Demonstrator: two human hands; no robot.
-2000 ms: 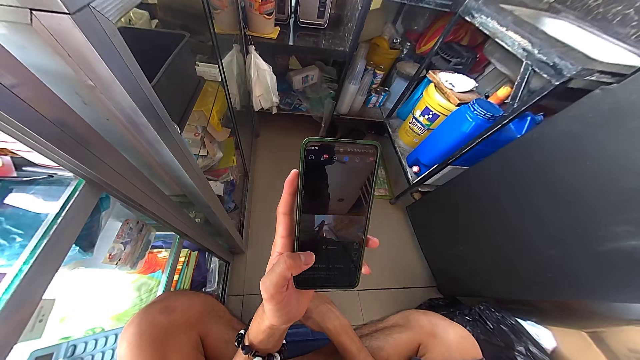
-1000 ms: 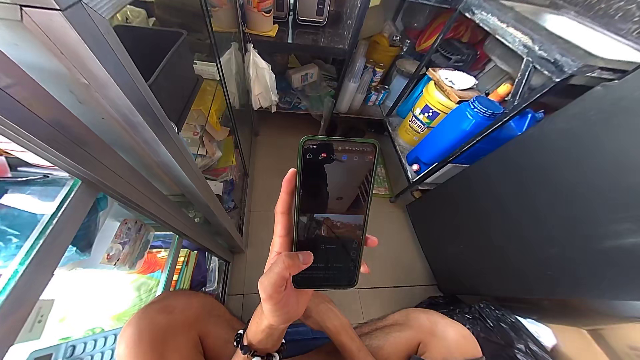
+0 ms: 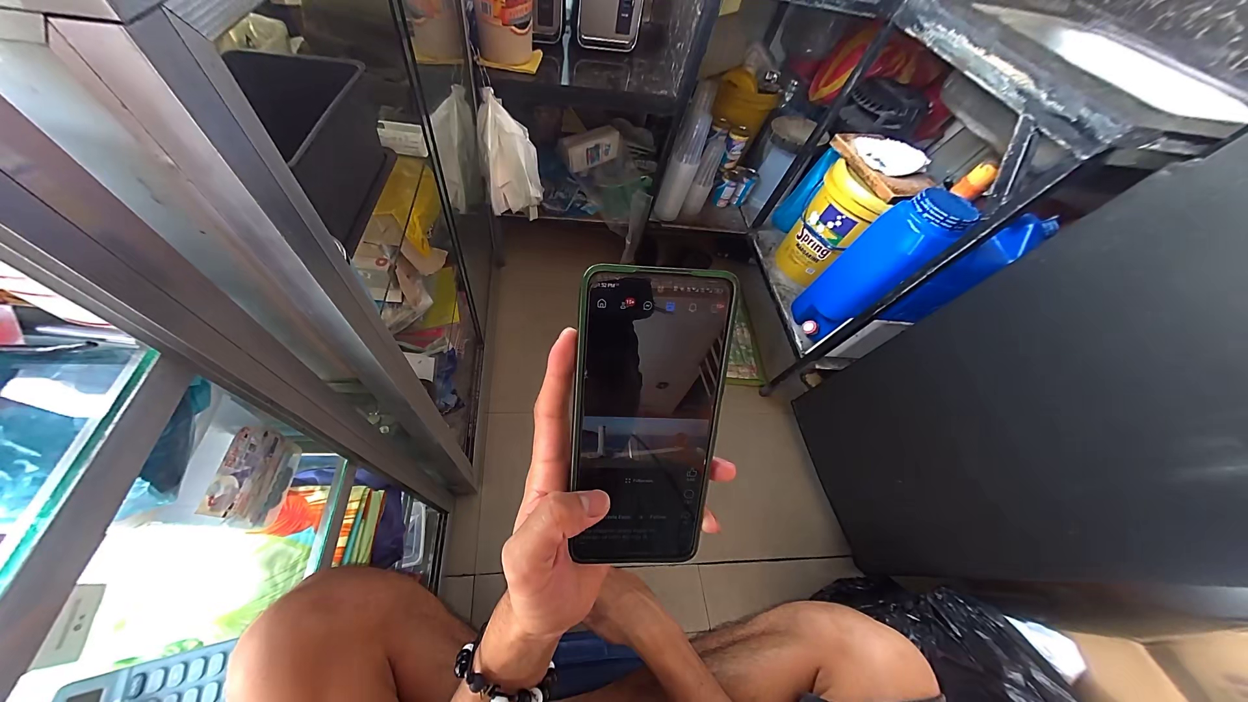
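A smartphone with a green-edged case [image 3: 655,414] is upright in my left hand [image 3: 561,551]. The thumb rests over the lower left of its dark screen, the index finger lies along its left edge, and other fingertips show past the right edge. A beaded bracelet [image 3: 497,678] circles that wrist. My right forearm [image 3: 663,639] crosses from the lower right to behind the left wrist, where the right hand [image 3: 616,597] is mostly hidden; its fingers cannot be made out. Both hands are between my bent knees, above the tiled floor [image 3: 770,487].
Glass-fronted shelving [image 3: 444,322] stands at the left, with a calculator [image 3: 156,678] at lower left. A rack on the right holds a yellow bucket [image 3: 829,224] and blue plastic containers [image 3: 882,263]. Below are a dark panel [image 3: 1033,409] and a black plastic bag [image 3: 936,634]. White bags [image 3: 509,156] hang ahead.
The picture on the phone's screen has changed slightly. My left hand holds the phone in nearly the same place, and the right forearm stays behind the left wrist.
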